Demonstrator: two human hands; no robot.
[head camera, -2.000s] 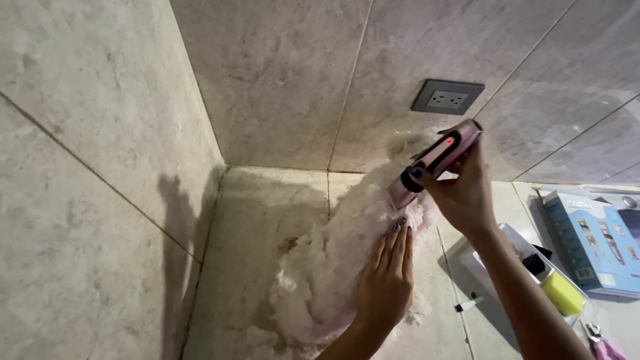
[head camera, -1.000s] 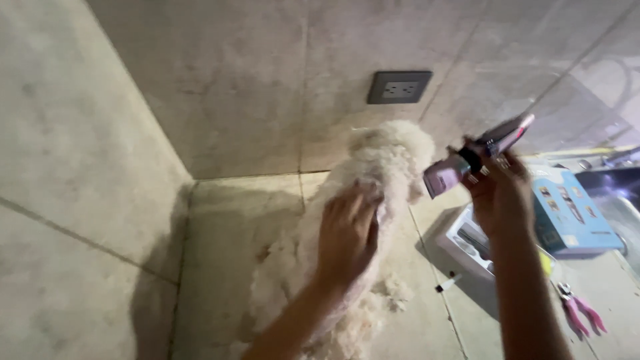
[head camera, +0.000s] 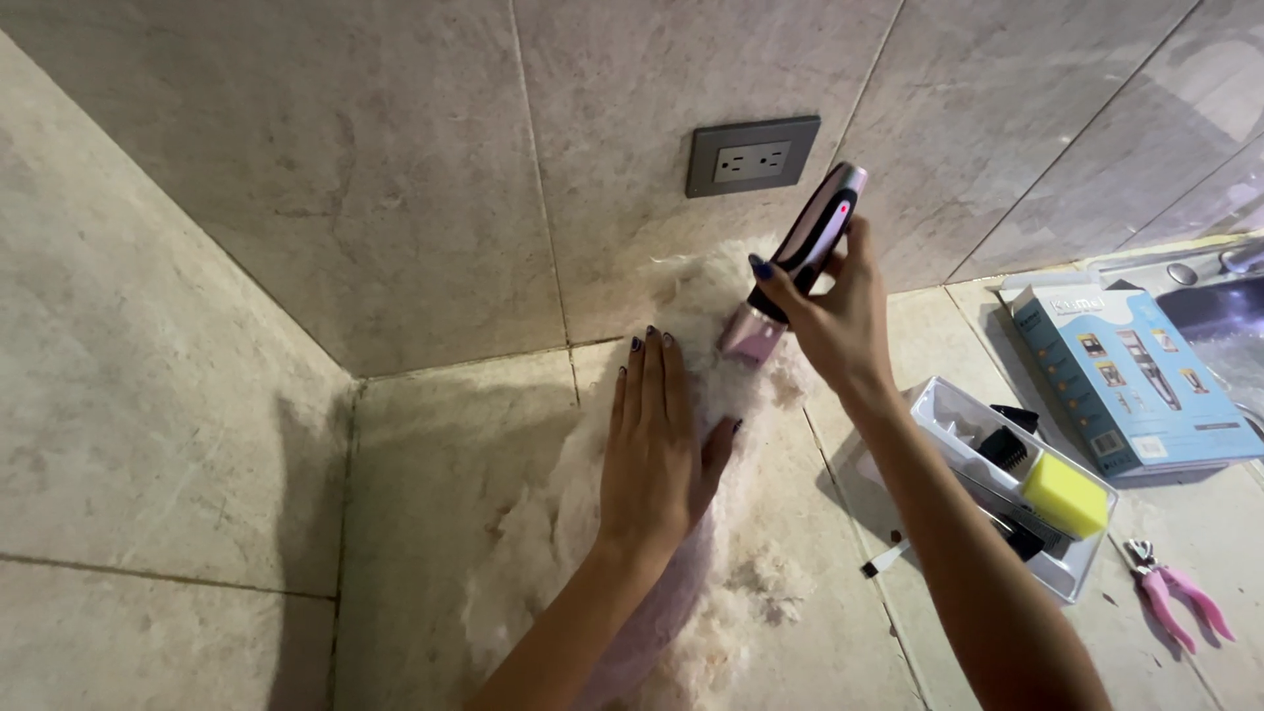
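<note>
A small dog with fluffy white fur (head camera: 731, 410) is on the tiled counter by the back wall, its head toward the wall. My left hand (head camera: 652, 449) lies flat on its back and side, fingers pointing to the wall and thumb apart. My right hand (head camera: 834, 316) grips a pink and black cordless hair clipper (head camera: 810, 237), which has a small red light. The clipper's head rests in the fur around the neck. Clumps of cut fur (head camera: 765, 592) lie beside the body. The dog's face is hidden in this view.
Right of the dog stand a white plastic tray (head camera: 928, 395) with comb attachments and a yellow sponge (head camera: 1066, 496), a small brush (head camera: 886, 559), pink-handled nail clippers (head camera: 1180, 597), a blue clipper box (head camera: 1141, 380) and a metal sink (head camera: 1210, 296). A wall outlet (head camera: 752, 156) is behind.
The clipper was held off to the right of the dog one second ago; now its head is on the fur. My left hand has flattened on the dog's back.
</note>
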